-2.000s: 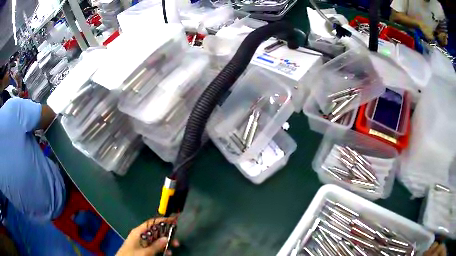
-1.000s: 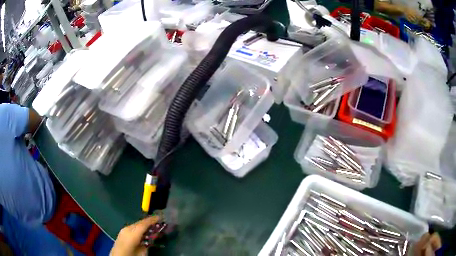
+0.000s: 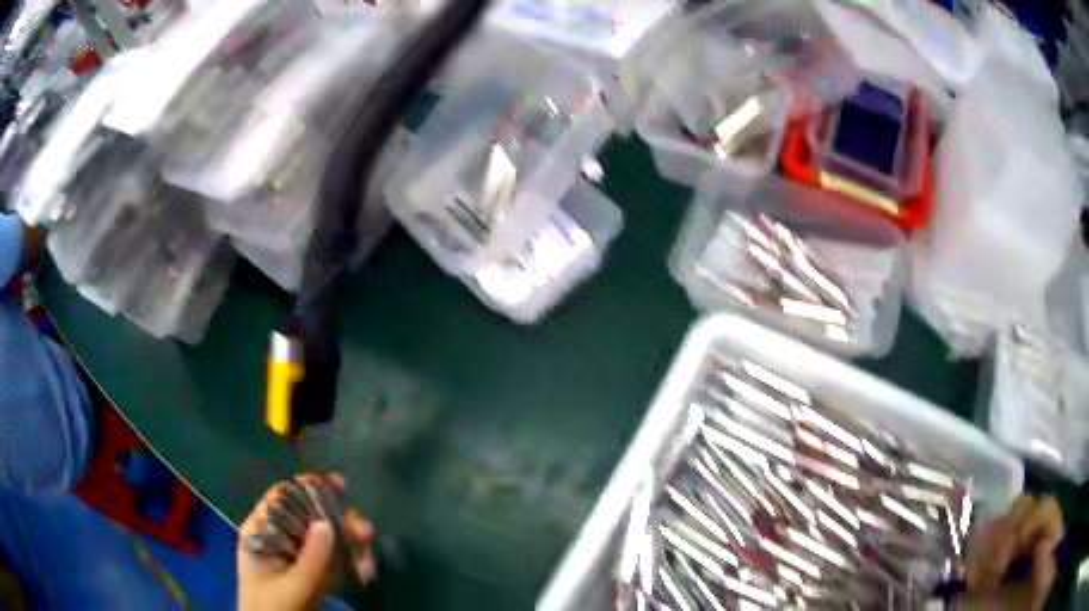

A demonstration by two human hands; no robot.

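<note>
My left hand (image 3: 299, 555), at the bottom left and blurred, is closed around several metal cylinders (image 3: 296, 513) with their ends facing up. The white parts bin (image 3: 687, 358) at the lower right is full of silver cylinders (image 3: 764, 501) with some red wires among them. My right hand (image 3: 1015, 551) is at the bin's right edge, fingers curled, partly cut off by the lower frame edge. Something dark shows by its fingers, but blur hides whether it holds anything.
A black hose (image 3: 346, 179) with a yellow-tipped handle (image 3: 282, 388) stands above my left hand. Clear boxes with cylinders (image 3: 782, 269), a red tray (image 3: 914, 197) and stacked lidded boxes (image 3: 143, 239) lie behind. A person's blue clothing (image 3: 42, 418) shows at far left.
The camera has tilted down, so the bench things sit higher in view. My left hand still holds the cylinders, now seen more clearly. My right hand shows more fully at the bin's right edge.
</note>
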